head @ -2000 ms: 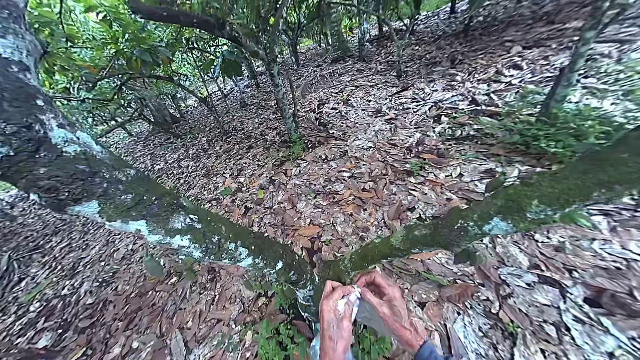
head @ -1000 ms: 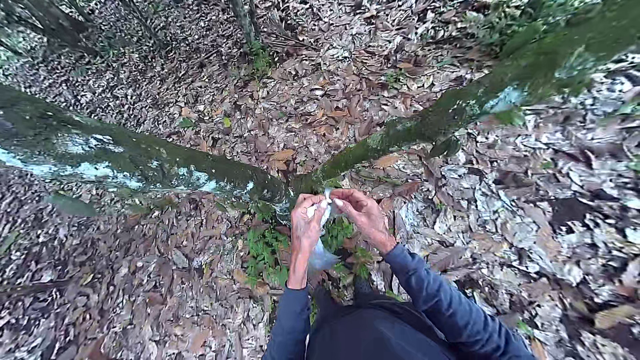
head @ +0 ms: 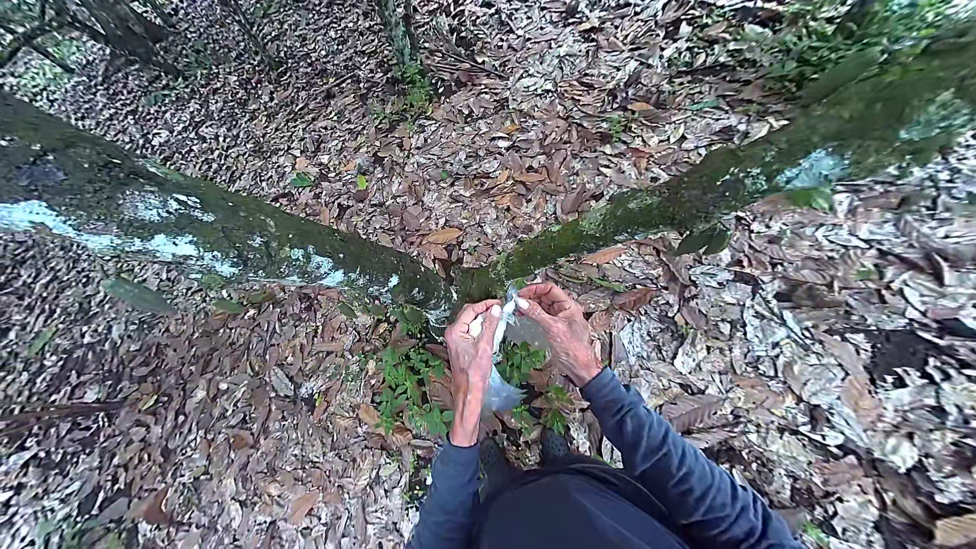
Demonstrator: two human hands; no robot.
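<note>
Near the fork of a mossy tree, my left hand (head: 473,339) pinches a whitish, thin strip or bag of translucent plastic (head: 503,385) between thumb and fingers. My right hand (head: 560,328) grips the upper, twisted end of the same plastic, close to my left fingertips. The lower part hangs loose below the hands and flares out. Whether something lies inside the plastic I cannot tell. Just beyond my fingers the left limb (head: 252,236) and right limb (head: 648,213) meet.
Dry leaf litter (head: 305,419) covers the ground. Low green plants (head: 412,389) grow beneath my hands, beside my boots (head: 555,444). A thin trunk (head: 398,38) stands ahead, with thicker trunks (head: 126,30) at the upper left. Both limbs slant outward at hand height or lower.
The view has tilted down strongly since the first frame. Both hands stay together on the plastic, with its lower part now showing below them. Small finger shifts are visible.
</note>
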